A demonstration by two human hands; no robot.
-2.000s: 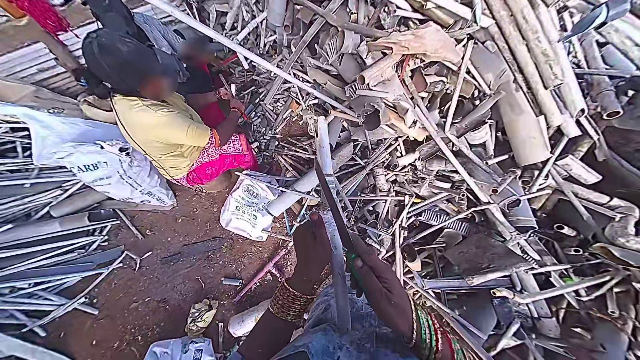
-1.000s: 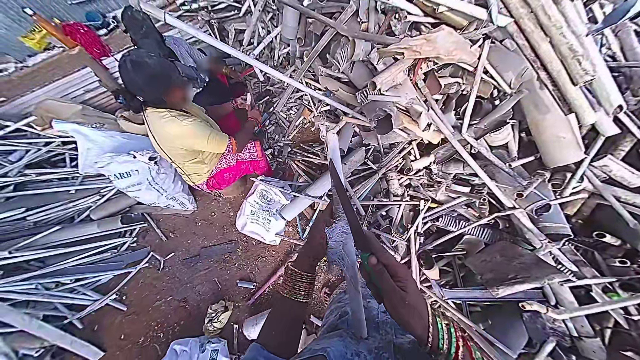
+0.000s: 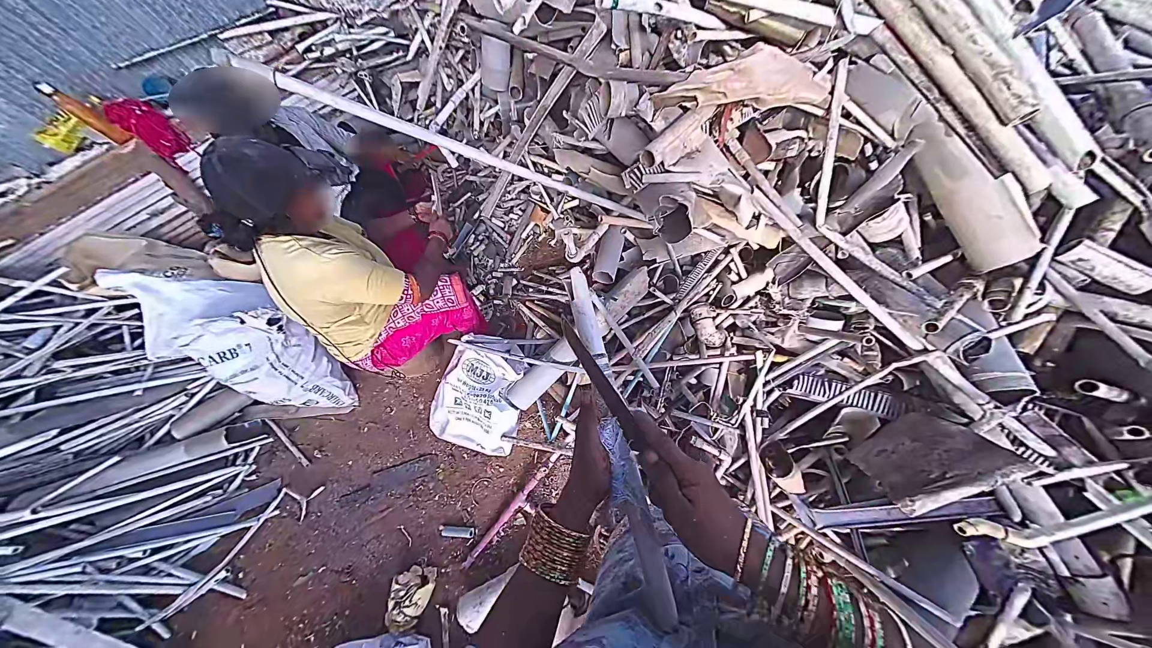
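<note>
A long pale plastic pipe runs away from my lap, between my hands. My left hand, with bangles at its wrist, is closed around the pipe's left side. My right hand grips a long dark blade, which lies slanted against the pipe with its tip pointing up and left. The blade's handle is hidden in the right hand. The pipe's far end sticks out beyond the blade, above other scrap pipes.
A large heap of scrap pipes fills the right and far side. Thin pipe strips are stacked at left. Several people sit at the upper left, one in a yellow top. A white sack lies on bare soil.
The view has shifted, so the seated people and the sheet wall show more. My hands stay at the pipe; the blade's angle against it has changed slightly.
</note>
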